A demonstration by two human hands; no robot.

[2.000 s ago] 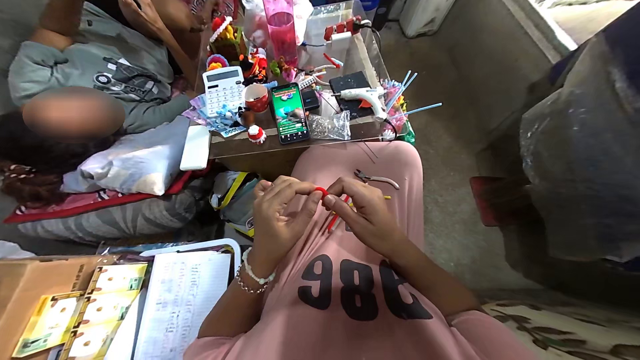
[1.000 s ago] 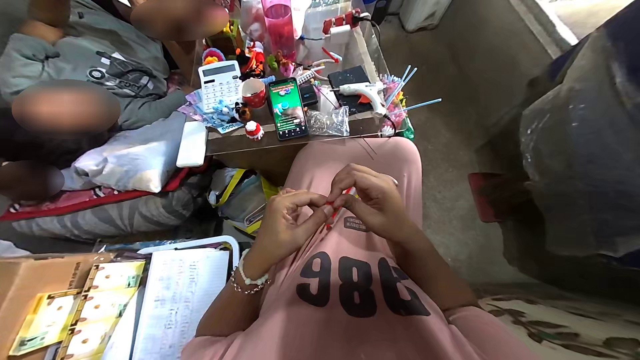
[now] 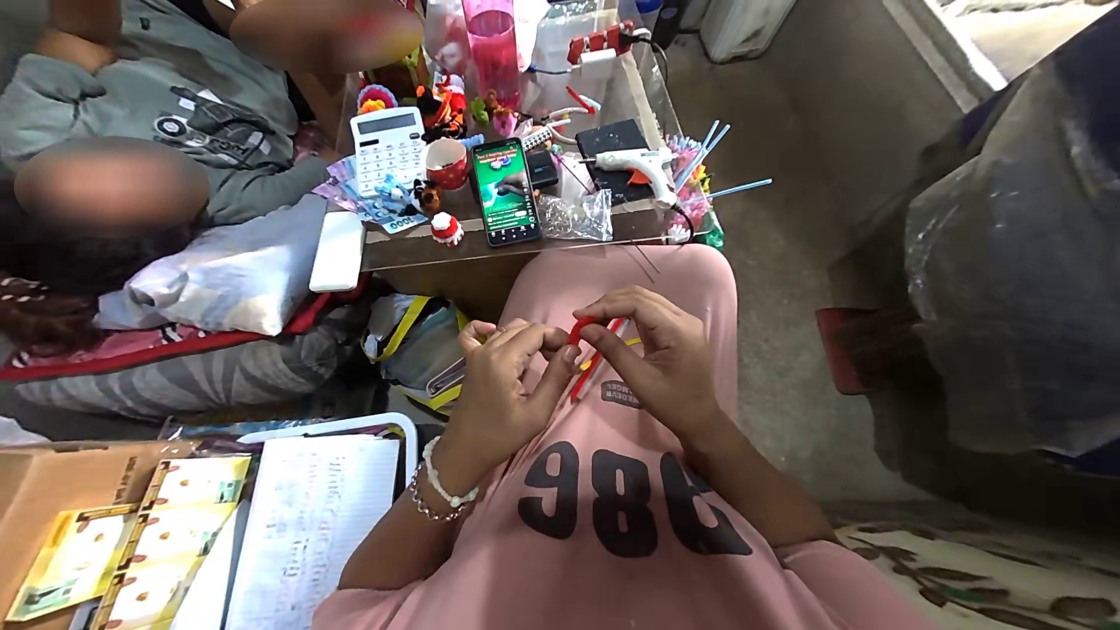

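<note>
Between my two hands, above the lap of the pink shirt, is a small bent red piece (image 3: pixel 578 330), which looks like fuzzy craft wire. My left hand (image 3: pixel 516 385) pinches its lower end between thumb and forefinger. The thumb and forefinger of my right hand (image 3: pixel 652 354) grip its upper end. Just below, a red strip (image 3: pixel 585 378) lies slanting on the pink cloth beside a white one. A bit of yellow strip (image 3: pixel 634 342) shows partly behind my right fingers. Thin dark wires (image 3: pixel 646 261) rest on the cloth near the table edge.
On the table ahead are a phone (image 3: pixel 507 192), a white glue gun (image 3: pixel 643 168), a calculator (image 3: pixel 388 150), a red cup (image 3: pixel 447 164) and a clear plastic packet (image 3: pixel 576 215). Another person (image 3: pixel 175 114) is at the left. A notebook (image 3: pixel 311 525) lies at lower left.
My hands have drawn slightly apart since one second ago, and the red piece between them shows more plainly. The pliers seen on the lap two seconds ago are out of sight.
</note>
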